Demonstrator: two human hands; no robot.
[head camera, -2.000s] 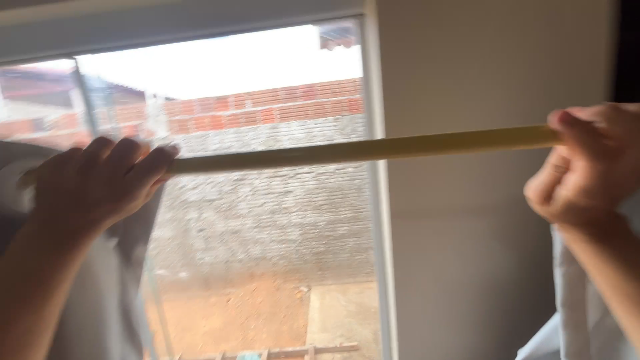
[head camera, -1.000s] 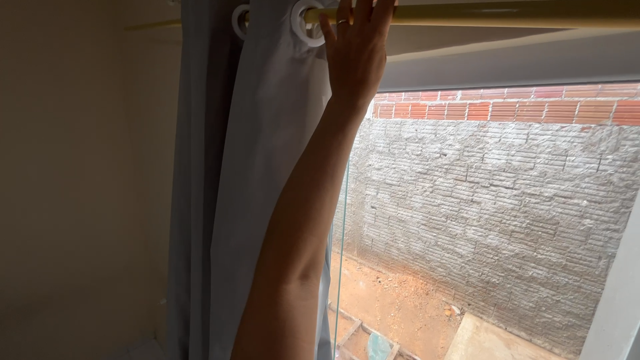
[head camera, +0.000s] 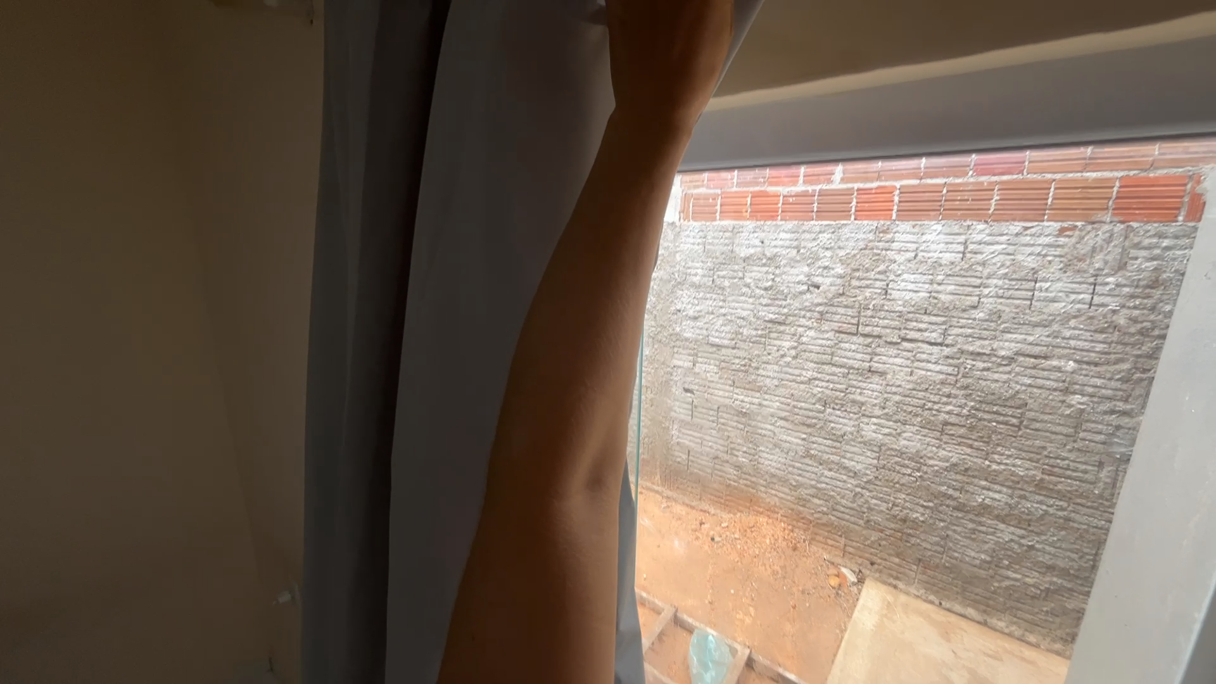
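Observation:
My left hand (head camera: 670, 47) is raised at the top edge, with its fingers cut off by the frame. The back of the hand and wrist lie against the upper part of a grey curtain (head camera: 494, 228), and the forearm runs down in front of the cloth. Whether the fingers hold the cloth cannot be seen. The curtain hangs in long folds at the left side of the window. Its rings and the yellow rod are out of view. My right hand is not in view.
A plain wall (head camera: 114, 332) stands in shadow at the left. Right of the curtain is the window, with a pale frame (head camera: 1154, 475) at its right side. Outside are a rough block wall (head camera: 902, 380) topped with red bricks (head camera: 874, 201), bare soil (head camera: 741, 560) and a concrete slab (head camera: 931, 636).
At first both hands gripped the yellow rod before the window. The right hand then left the view. The left hand, last seen at the rod beside a curtain ring, is now partly cut off.

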